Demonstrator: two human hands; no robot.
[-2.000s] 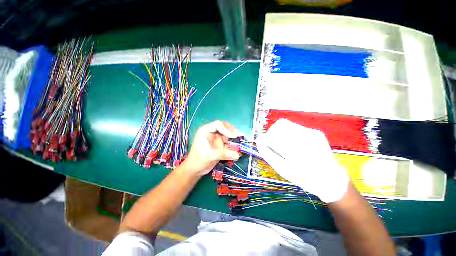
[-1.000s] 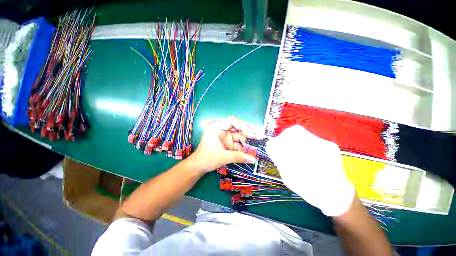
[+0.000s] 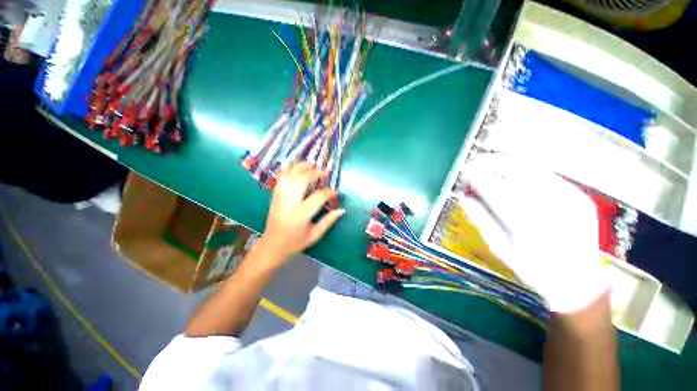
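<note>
My bare left hand (image 3: 302, 208) is at the near end of the middle harness bundle (image 3: 325, 114), fingers bent over its red housings. Whether it grips one is hidden. My gloved right hand (image 3: 539, 229) is blurred and lies over the red wires (image 3: 604, 218) in the wire tray (image 3: 480, 126), covering most of them. Its fingertips are at the tray's left part; whether they hold a wire cannot be told. A pile of work-in-progress harnesses (image 3: 393, 260) with red and dark housings lies between the hands, against the tray's near edge.
Blue wires (image 3: 585, 95), white wires (image 3: 527, 126), yellow wires (image 3: 466, 237) and black wires (image 3: 661, 252) are at the tray. Another harness bundle (image 3: 145, 84) and a blue bin (image 3: 95, 57) are at the left. A cardboard box (image 3: 164, 229) is below the bench edge. A metal post (image 3: 472, 30) stands behind.
My left hand has moved left, from the tray's edge to the middle bundle. My right hand has parted from it and is over the red wires. The view has shifted and tilted.
</note>
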